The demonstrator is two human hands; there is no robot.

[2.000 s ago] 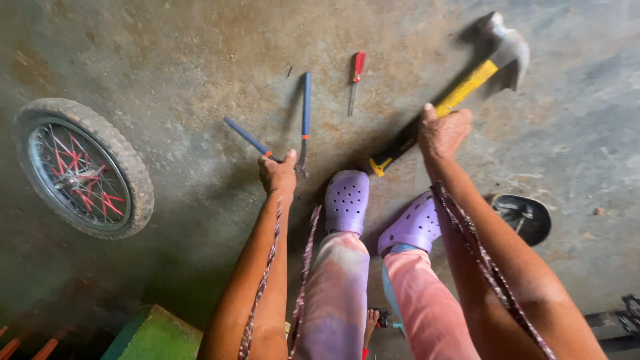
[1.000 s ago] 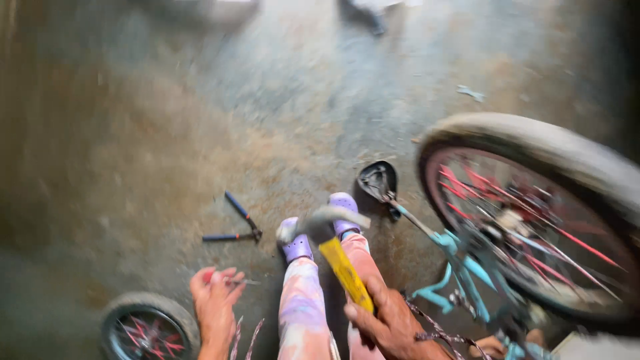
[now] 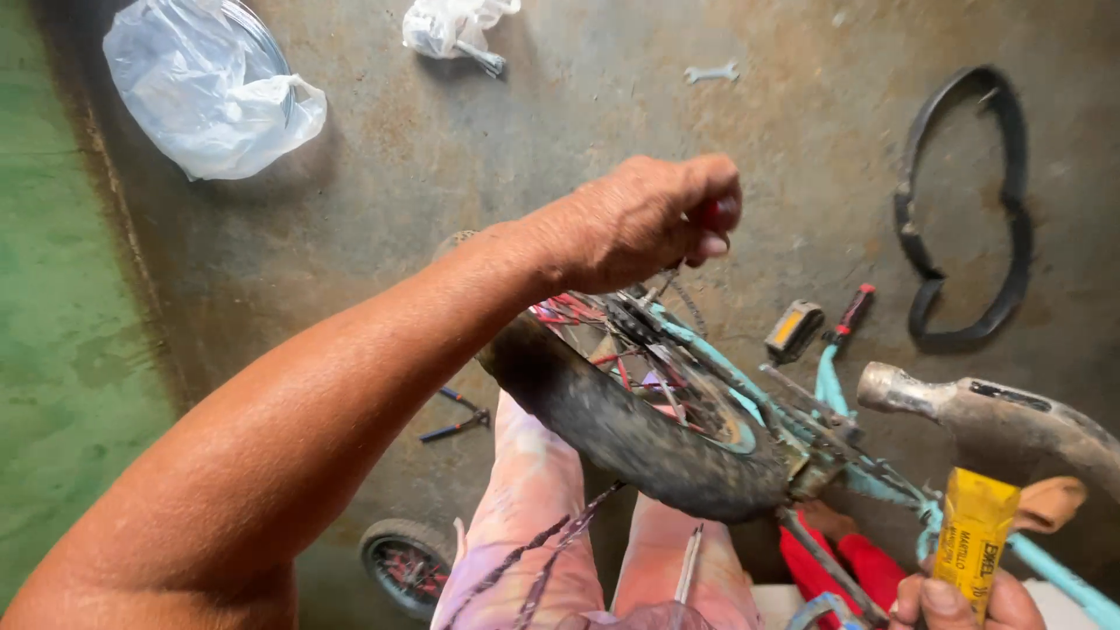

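My left hand (image 3: 700,214) is closed around a red-handled screwdriver (image 3: 719,213), its shaft reaching down beside the hub of a light-blue bicycle's wheel. The fingers hide most of the handle. My right hand (image 3: 967,605), at the lower right, grips the yellow handle (image 3: 976,534) of a claw hammer, whose worn metal head (image 3: 980,407) is raised near the bicycle frame (image 3: 840,455). Between the hands is the black tire (image 3: 621,429), with red spokes inside it. Blue-handled pliers (image 3: 455,414) lie spread on the floor left of the tire.
White plastic bags (image 3: 206,96) lie at the upper left, one holding coiled wire. A wrench (image 3: 712,73) and a black rubber strip (image 3: 1015,201) are on the floor. A small wheel (image 3: 407,564) is lower left. Another person's red garment (image 3: 818,560) shows beneath the bicycle.
The screwdriver, on the floor two seconds ago, is now in my left hand, which has moved to the bicycle's wheel. My right hand keeps hold of the hammer. The view has shifted greatly.
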